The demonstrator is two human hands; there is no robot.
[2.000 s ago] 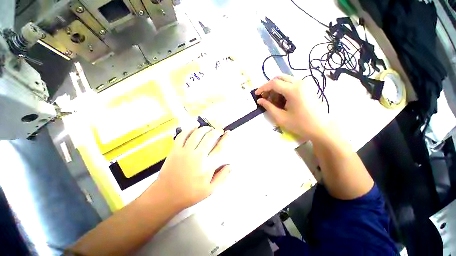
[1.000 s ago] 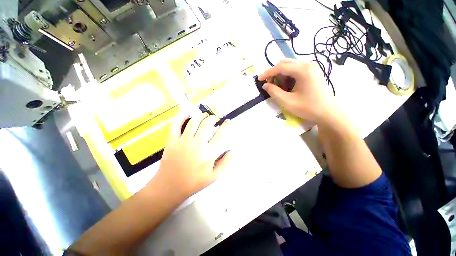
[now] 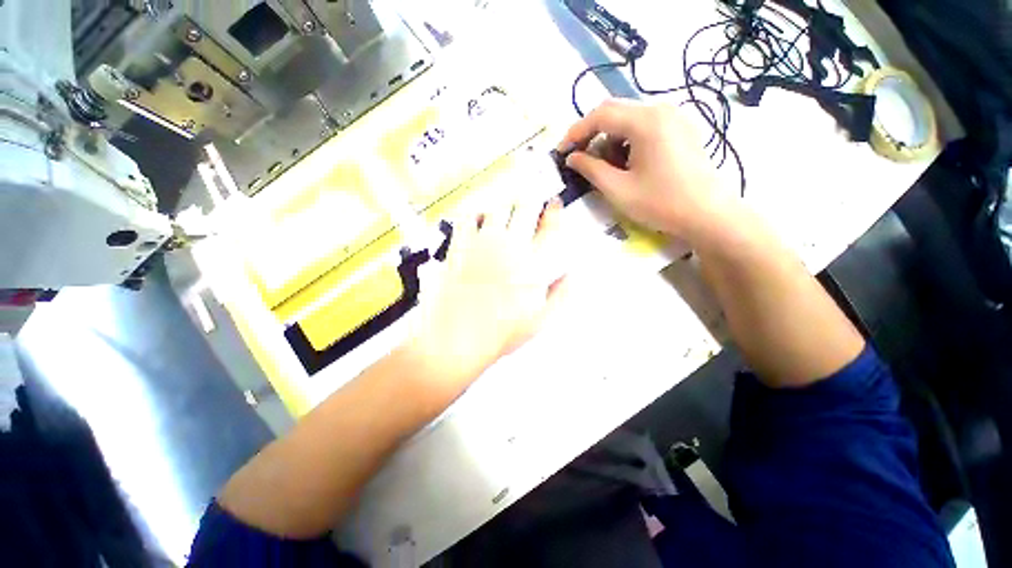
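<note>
The white and yellow sewing template (image 3: 333, 227) lies on the machine table in front of me, with handwritten marks. A narrow black angled strip (image 3: 361, 333) lies in its left slot. Another black strip (image 3: 575, 191) shows between my hands, its right end under my right fingertips. My left hand (image 3: 483, 294) lies flat with fingers spread over the middle of the template, hiding part of the strips. My right hand (image 3: 644, 172) pinches the right end of the black strip at the template's right side.
The sewing machine head (image 3: 78, 189) is at the left, with metal clamp plates (image 3: 333, 100) behind the template. Tangled black cords (image 3: 727, 67), a dark snips-like tool (image 3: 608, 28) and a tape roll (image 3: 901, 114) lie at the back right. Black fabric hangs at the far right.
My left hand has slid right along the template, uncovering more of the left black strip. My right hand stays at the right strip end. The view has shifted slightly.
</note>
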